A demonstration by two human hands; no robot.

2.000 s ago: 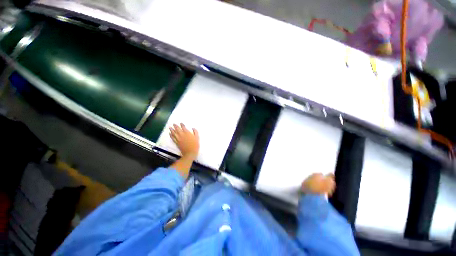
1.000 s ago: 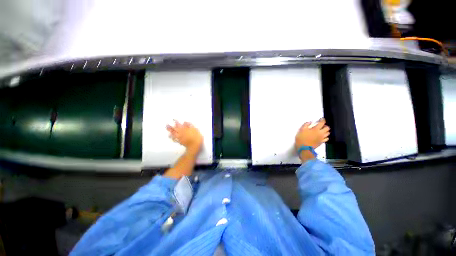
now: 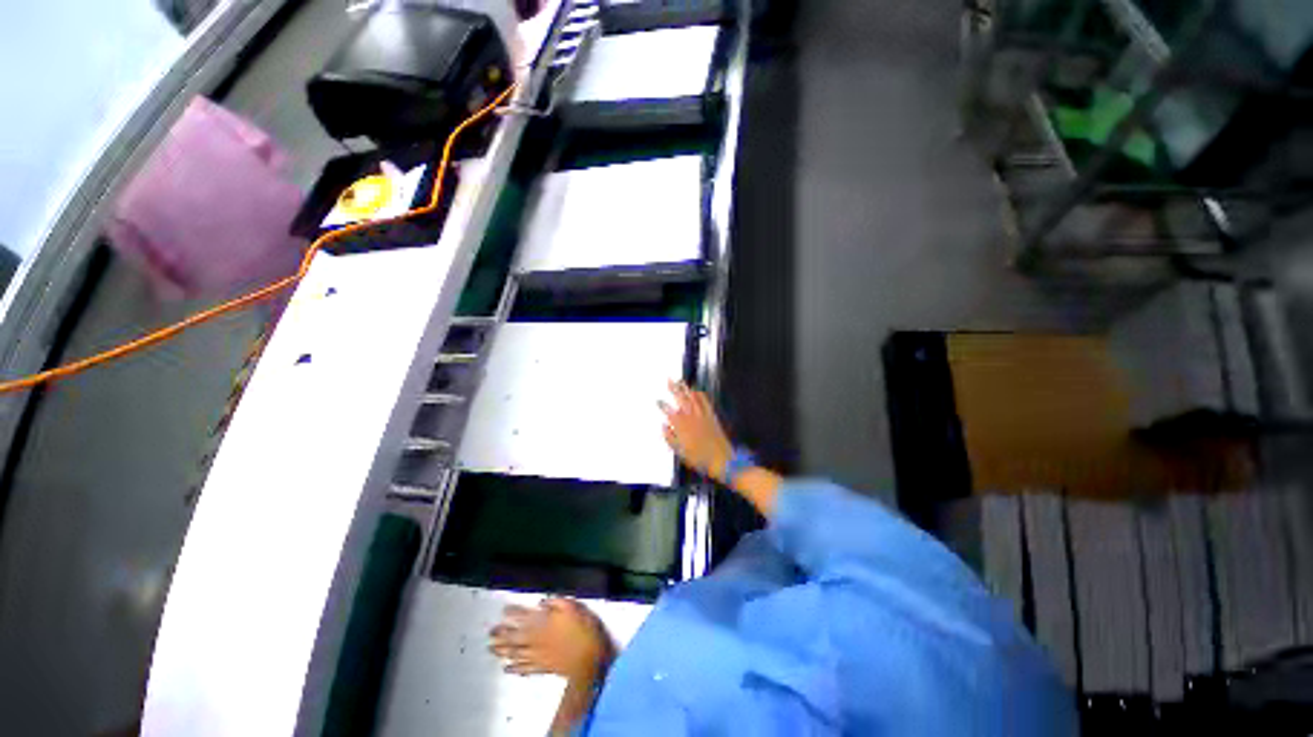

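Several flat equipment units with pale grey-white tops lie in a row on the conveyor. My left hand (image 3: 553, 641) rests with spread fingers on the top of the nearest unit (image 3: 449, 655), at the bottom of the view. My right hand (image 3: 698, 431) lies on the right edge of the following unit (image 3: 576, 396), fingers extended, holding nothing visible. A blue wristband is on my right wrist. A dark green panel (image 3: 555, 533) shows between these two units. Two more units (image 3: 612, 216) lie farther up the line.
A long white bench (image 3: 274, 504) runs left of the conveyor, with a black tray (image 3: 328, 216), an orange cable (image 3: 295, 274) and a black device (image 3: 411, 79). A person in pink (image 3: 209, 202) is beyond it. A floor pallet (image 3: 1037, 410) with grey-white slabs and a metal rack (image 3: 1015, 187) stand right.
The view has swung right, so the conveyor now runs up the picture and the pallet shows. My hands are still on two neighbouring units; my right hand is at its unit's edge.
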